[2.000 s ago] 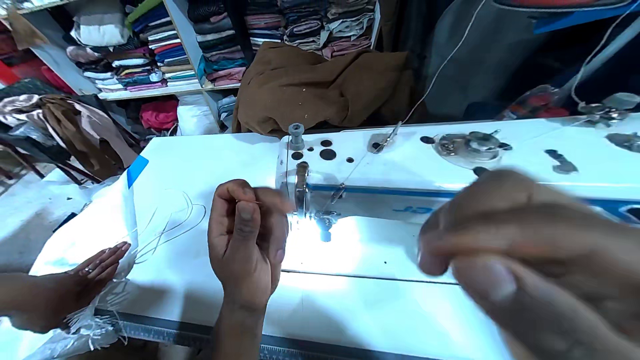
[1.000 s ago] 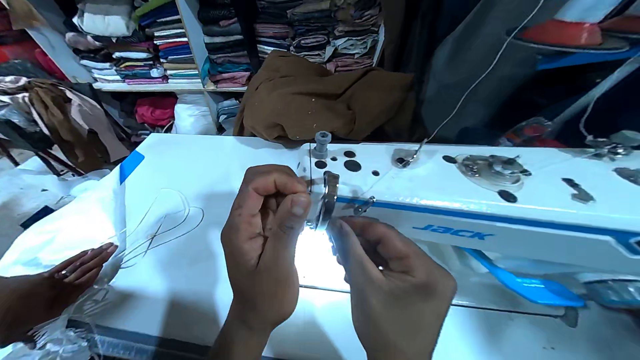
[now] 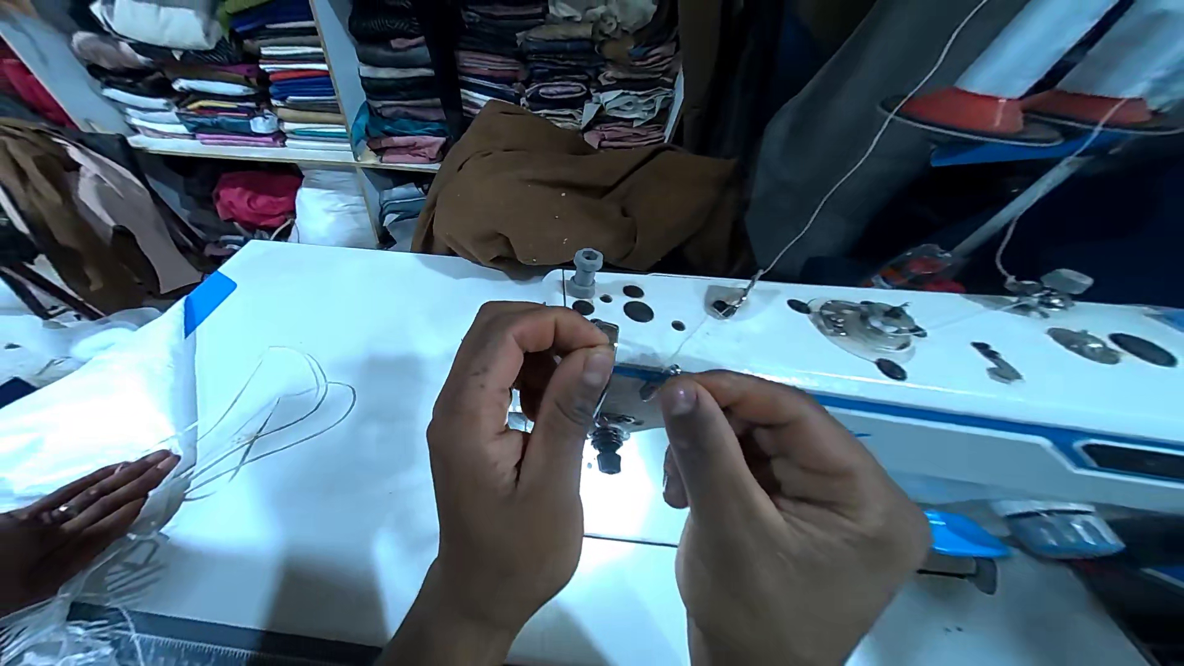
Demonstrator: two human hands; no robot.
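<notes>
Both my hands are raised in front of the needle end of a white sewing machine (image 3: 943,370). My left hand (image 3: 518,462) has thumb and forefinger pinched together beside the metal take-up lever cover; whatever lies between the tips is too small to tell. My right hand (image 3: 777,499) pinches thumb and forefinger near the thread guide (image 3: 672,370), where a fine thread runs down to the fingertips. Between the hands, the tension knob (image 3: 608,446) shows below, partly in front of the lit bed. The needle and presser foot are hidden.
Another person's hand (image 3: 92,509) lies on white fabric (image 3: 102,407) at the left. Loose cords (image 3: 319,407) curl on the white table (image 3: 370,287). Brown cloth (image 3: 573,199) is heaped behind the machine, before shelves of folded garments. A thread (image 3: 860,139) descends from above.
My right hand, out to the right two seconds ago, came in to the machine's needle end beside my left hand. Both stay raised there now, with fingertips slightly apart. The other person's hand remains on the fabric.
</notes>
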